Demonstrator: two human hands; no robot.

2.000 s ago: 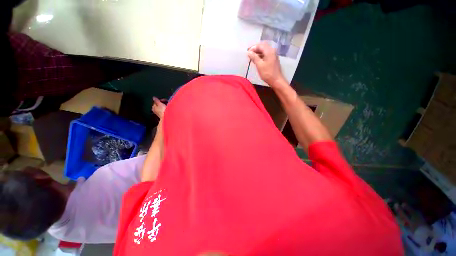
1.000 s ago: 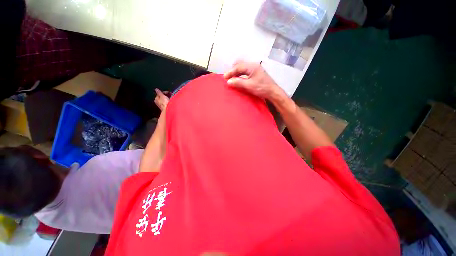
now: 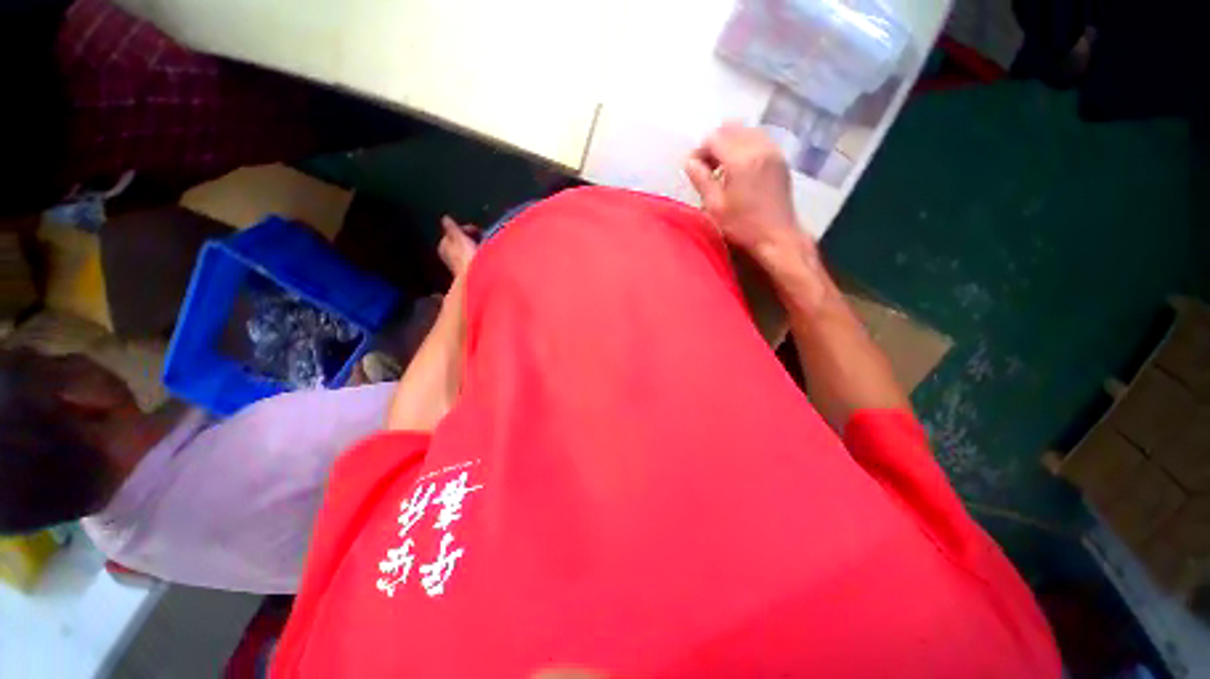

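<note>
My right hand (image 3: pixel 743 182) is over the near edge of the white table (image 3: pixel 660 123), with its fingers curled and the fingertips close together. I cannot make out anything held in them. Just beyond it, a flat printed sheet or pack (image 3: pixel 812 137) lies on the table. A shiny clear plastic bag with pale contents (image 3: pixel 812 51) lies behind that. My left hand (image 3: pixel 458 246) is small, low beside the shirt front, partly hidden by it. What it holds, if anything, does not show.
A blue crate (image 3: pixel 194 348) with dark glossy bagged items (image 3: pixel 295 334) stands on the floor at left. A person in a pale shirt (image 3: pixel 252 484) is beside me. Open brown cartons (image 3: pixel 272 199) stand by the crate; another carton (image 3: pixel 892 348) is under my right forearm. More brown cartons (image 3: pixel 1144 444) are at right.
Since one second ago my right hand has moved away from the shirt front, out over the table edge toward the printed sheet. My left hand stays low beside the shirt. The view has shifted slightly.
</note>
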